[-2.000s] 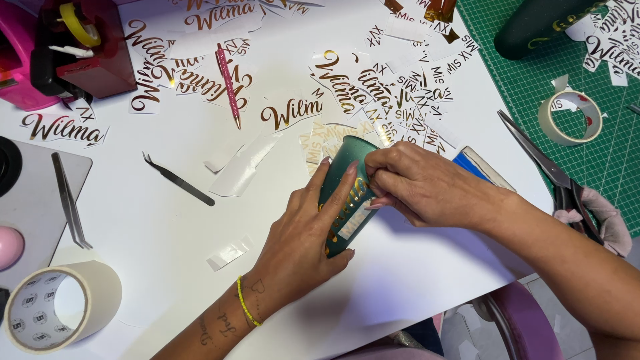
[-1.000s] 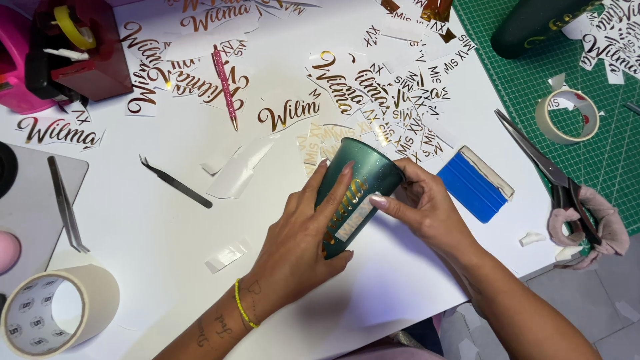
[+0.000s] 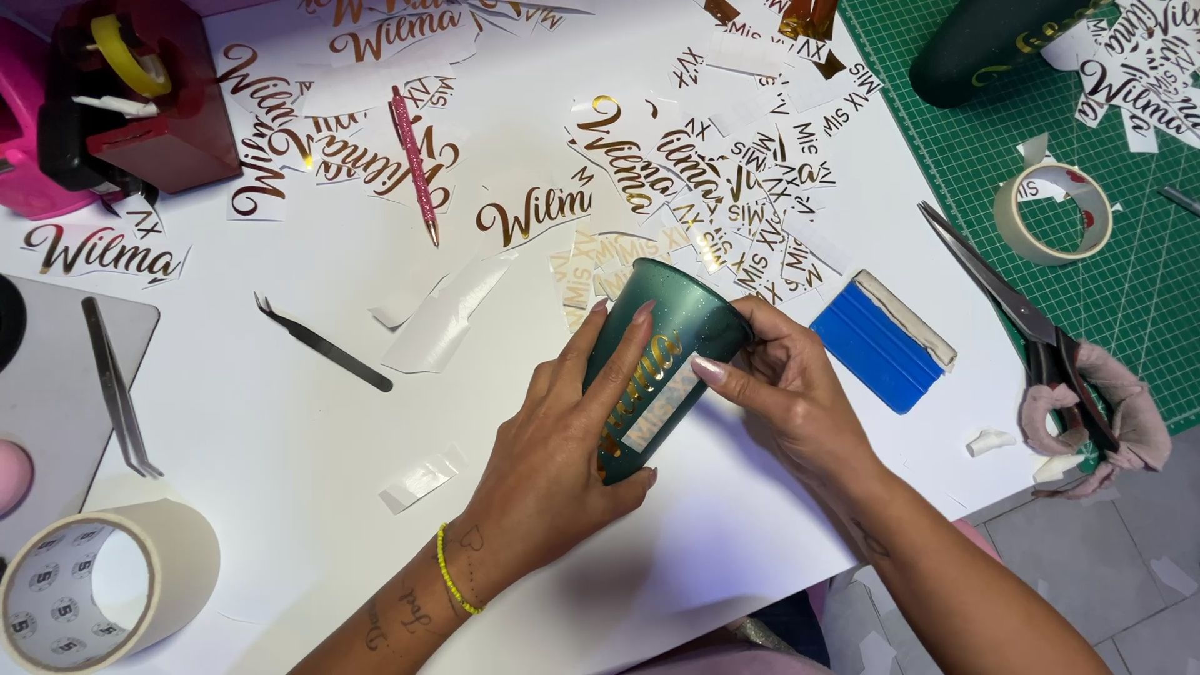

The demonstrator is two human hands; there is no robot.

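Observation:
A dark green plastic cup (image 3: 684, 295) with gold vinyl lettering is tilted over the white table, its mouth toward the upper right. Around its left side and lower part, my left hand (image 3: 553, 450) holds it with spread fingers. My right hand (image 3: 797, 384) grips the rim side, thumb on the upper end of a lettered transfer-tape strip (image 3: 661, 408) stuck to the cup beside the gold lettering. Just right of that hand lies a blue squeegee (image 3: 877, 347) with a pale fabric edge. Cut vinyl lettering pieces (image 3: 637, 164) are scattered beyond the cup.
Scissors with fabric-wrapped handles (image 3: 1041, 347) lie at the right table edge, near a green cutting mat (image 3: 1144, 309) bearing a tape roll (image 3: 1008, 211) and another dark cup (image 3: 966, 47). At left are black tweezers (image 3: 323, 347), metal tweezers (image 3: 117, 394), a wide tape roll (image 3: 178, 572) and a tape dispenser (image 3: 169, 122).
The blue squeegee, partly hidden under my right arm two seconds ago, is now in full view. My right hand has shifted from over the cup to its rim side, and the cup's mouth shows more.

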